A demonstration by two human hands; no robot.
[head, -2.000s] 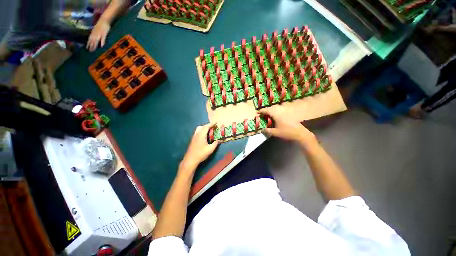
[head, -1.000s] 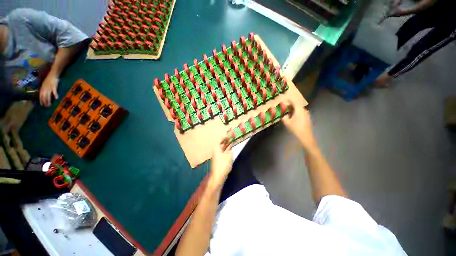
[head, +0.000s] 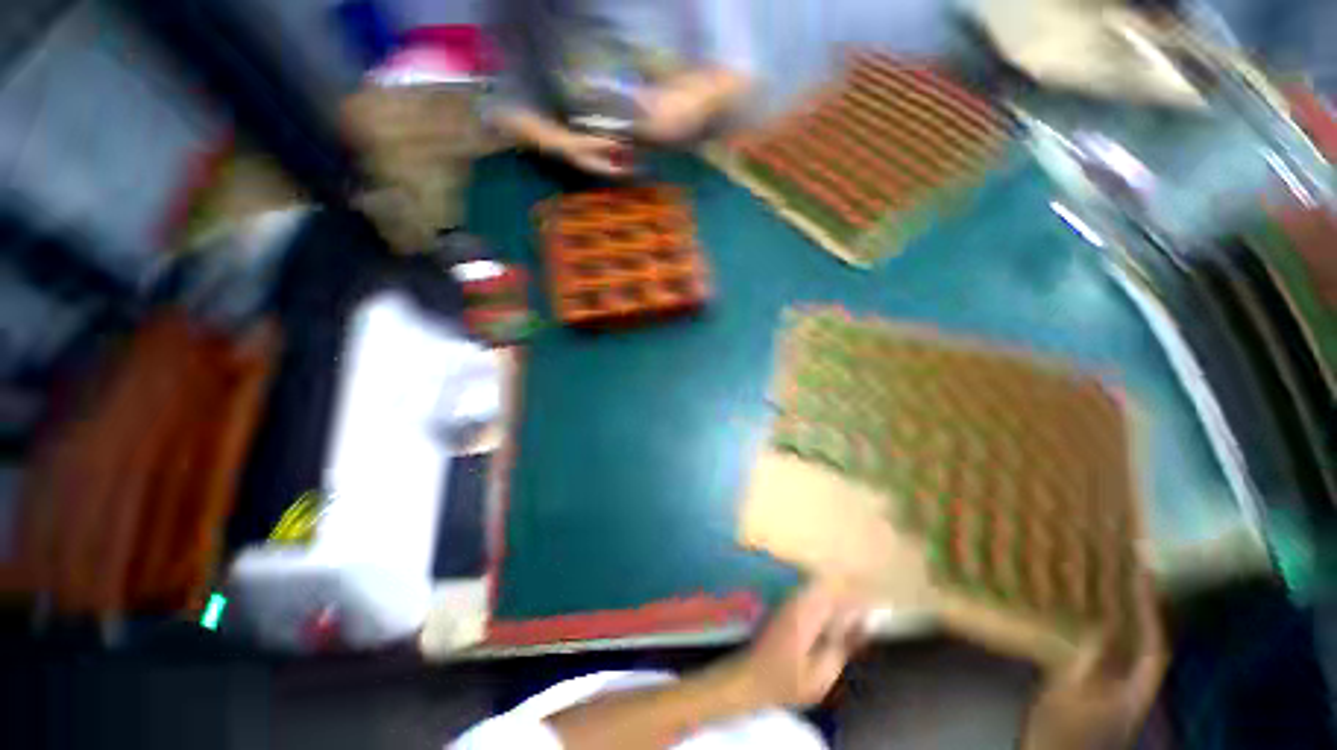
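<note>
Rows of green-and-red units (head: 968, 454), strongly blurred, stand on a tan cardboard sheet (head: 821, 513) at the right front of the bench. The sheet's near left part is bare. My left hand (head: 807, 640) is at the sheet's front edge, with its fingertips beside or on it; blur hides whether it grips. My right hand (head: 1107, 674) is around the sheet's near right corner, fingers along the right side and thumb in front, next to the last units.
An orange fixture (head: 623, 257) with dark pockets lies at the back, near another person's hands (head: 689, 106). A second sheet of units (head: 880, 147) is behind. The white machine (head: 384, 454) stands left, and a red strip (head: 623, 618) runs along the bench front.
The view has swung left, so the bench things appear further right. The separate row my hands held at both ends no longer shows apart; my hands are now at the sheet's edges.
</note>
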